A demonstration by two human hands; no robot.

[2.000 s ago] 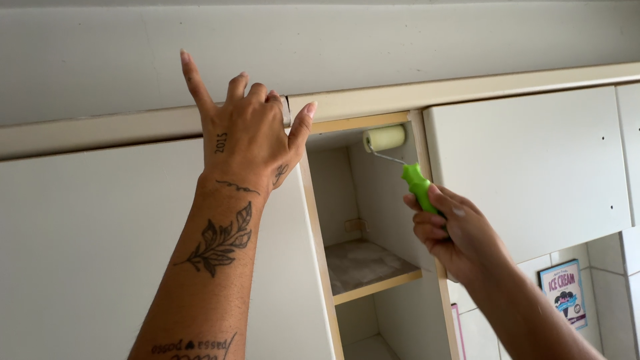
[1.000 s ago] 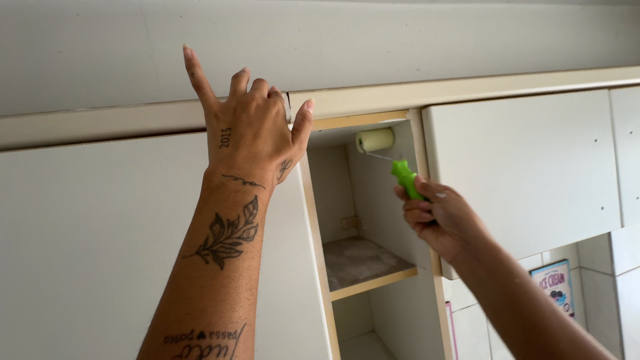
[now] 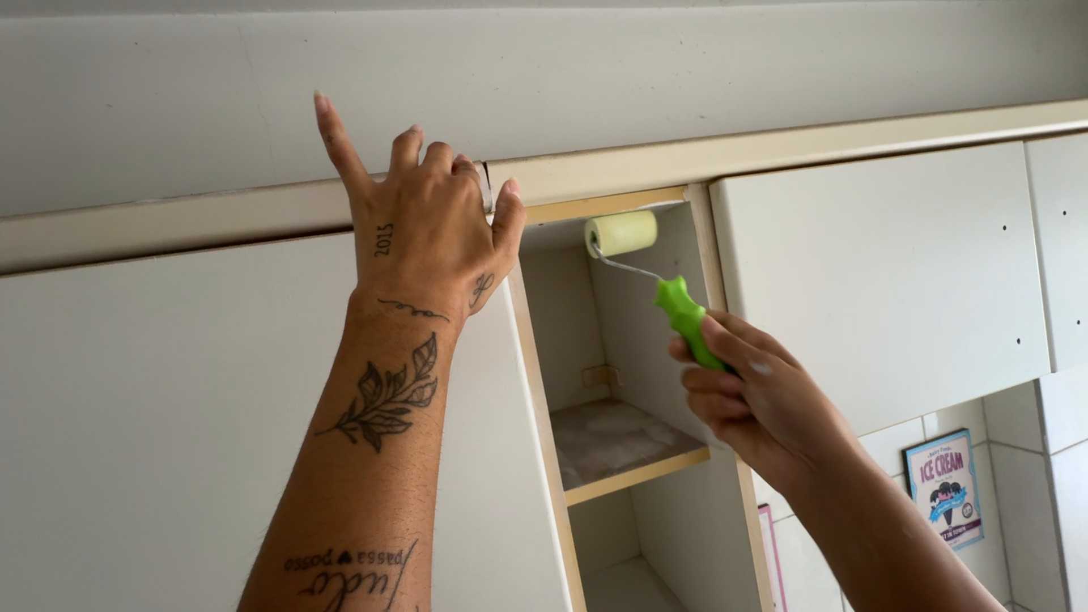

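My right hand [image 3: 756, 391] is closed around the bright green handle of a small paint roller [image 3: 623, 233]. The pale yellow roller sleeve is up inside the open wall cabinet [image 3: 637, 467], close beneath its top panel; whether it touches cannot be told. My left hand [image 3: 425, 212] rests with spread fingers on the cream trim [image 3: 612, 174] along the cabinet tops, beside a joint in it, and grips no tool. Its fingertips lie partly over the trim's upper edge. Below the roller, a shelf [image 3: 625, 438] with a blotchy grey-brown surface crosses the cabinet.
White cabinet doors flank the opening, one at the left [image 3: 170, 408] and one at the right [image 3: 884, 272]. A grey-white wall [image 3: 595, 76] rises above the trim. An ice cream picture [image 3: 945, 489] hangs on white tiles at the lower right, near a pink-edged item [image 3: 772, 557].
The roller has moved left under the cabinet's top panel since the oldest frame, with my right hand moving along. My left hand stays on the trim.
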